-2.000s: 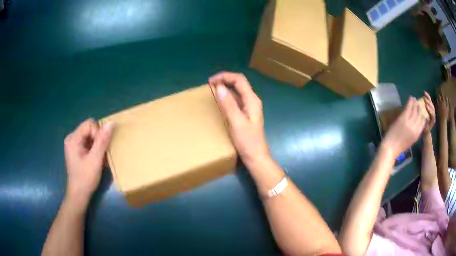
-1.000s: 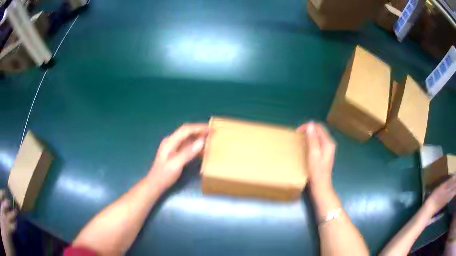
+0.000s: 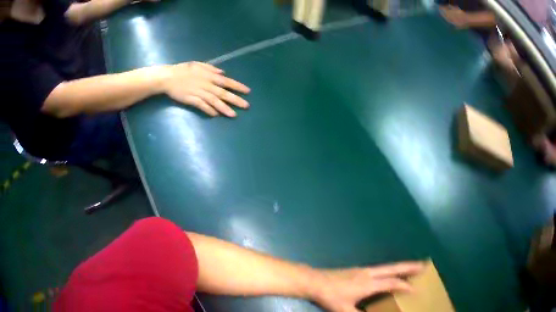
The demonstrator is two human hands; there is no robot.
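A brown cardboard box (image 3: 431,289) is cut off by the bottom edge of the picture, right of centre. My left hand (image 3: 366,285) comes in from the lower left with a red sleeve. Its fingers are spread and reach over the box, with the fingertips at its upper side. The hand is slightly blurred and its lower part is near the picture's edge, so whether it grips the box cannot be told. My right hand is out of the picture.
Another person's hand (image 3: 204,88) is over the green table (image 3: 274,164) at upper left. A closed brown box (image 3: 486,139) lies at right. Other people's hands and brown boxes are at the right edge. Pale upright objects stand at the top. The table edge curves down the left.
The view has swung left. The box that was between both my hands is no longer seen whole; a box shows at the bottom edge. My right hand has left the picture.
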